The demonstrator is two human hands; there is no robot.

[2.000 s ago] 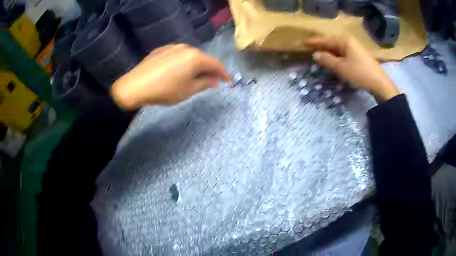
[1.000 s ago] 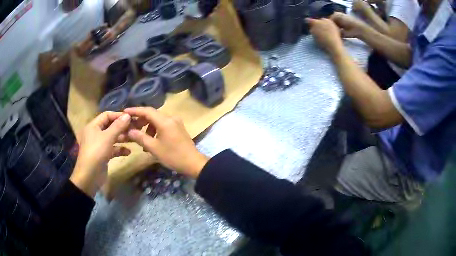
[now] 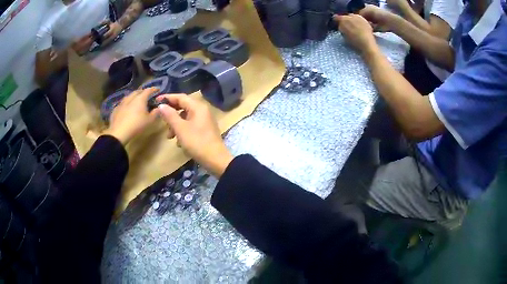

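My right hand (image 3: 194, 128) pinches a small dark insert (image 3: 159, 102) at its fingertips. My left hand (image 3: 132, 117) is beside it, its fingertips close to the insert and in front of the nearest grey housings; whether it grips anything is hidden. Grey plastic housings (image 3: 186, 69) lie singly on the brown kraft paper (image 3: 258, 75), most with an oval opening up. One housing (image 3: 223, 86) stands on its side at the right of the group. A pile of small inserts (image 3: 177, 194) with whitish dots lies on the bubble wrap below my right hand.
Bubble wrap (image 3: 289, 133) covers the bench. Another pile of inserts (image 3: 304, 77) is beyond the paper's right edge. Stacked housings are at the lower left (image 3: 25, 177) and at the back (image 3: 283, 22). A person in a blue shirt (image 3: 464, 100) sits at the right; others work farther back.
The view has swung from the bubble wrap to the paper and neighbours. My hands came together, then moved up slightly towards the nearest housings. The insert now shows at my right fingertips.
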